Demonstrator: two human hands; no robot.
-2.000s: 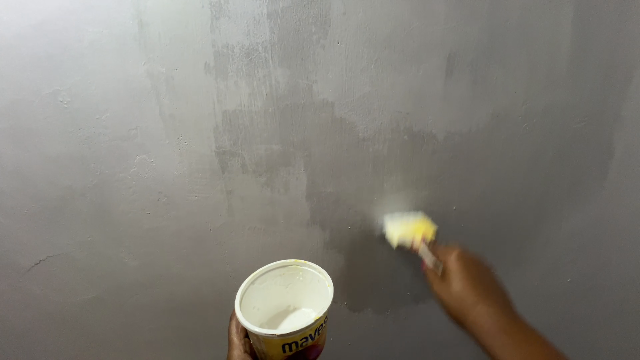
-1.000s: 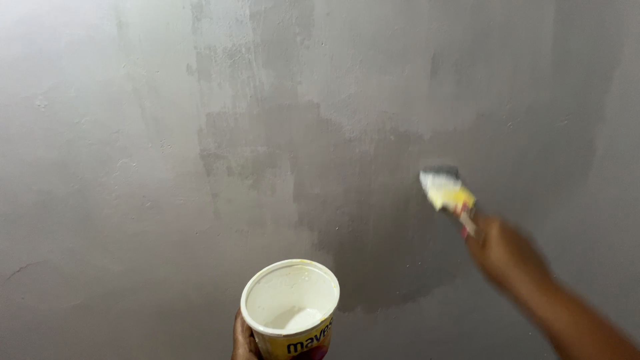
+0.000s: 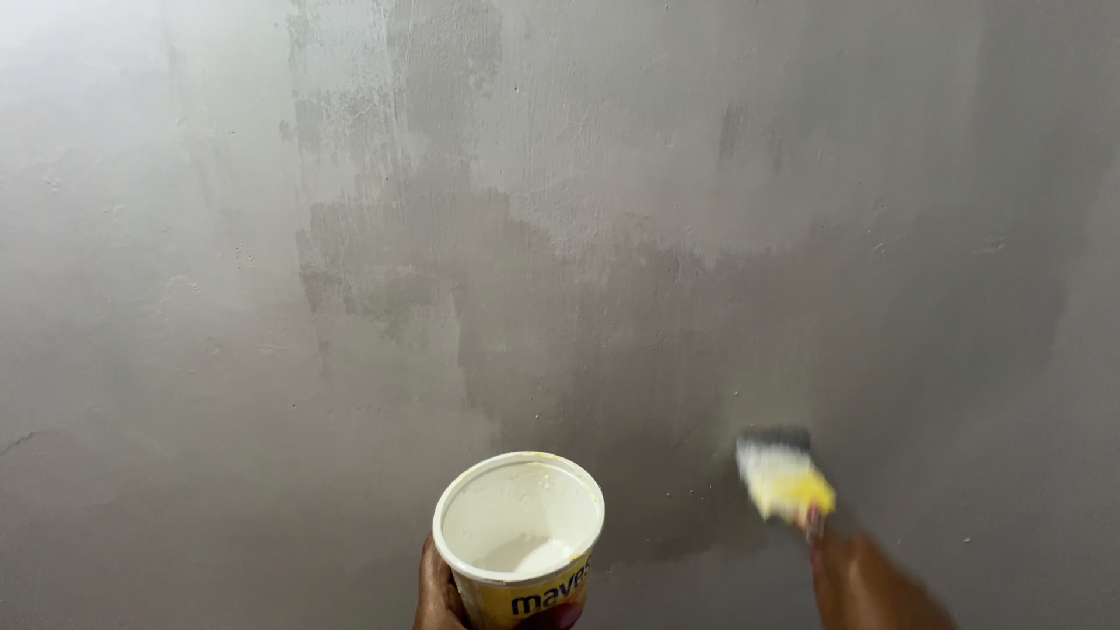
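At the bottom centre, my left hand [image 3: 435, 588] is wrapped around a white plastic tub [image 3: 519, 516] with a yellow printed label. The tub is tilted so its inside shows, with some white liquid low down in it. At the lower right, my right hand [image 3: 862, 577] grips the handle of a paintbrush [image 3: 783, 477], blurred by motion. The brush has dark bristle tips, a white middle and a yellow part nearer the hand. Its tips are at the grey wall [image 3: 612, 332]; whether they touch it cannot be told.
The wall fills the view, with darker, damp-looking patches across the middle and right. Patchy streaks run down its upper left part [image 3: 350, 114]. A thin crack [image 3: 19, 442] shows at the left edge, and small bumps dot the surface.
My right hand has moved the brush down the wall since one second ago, when it was higher up. My left hand holds the tub much as before.
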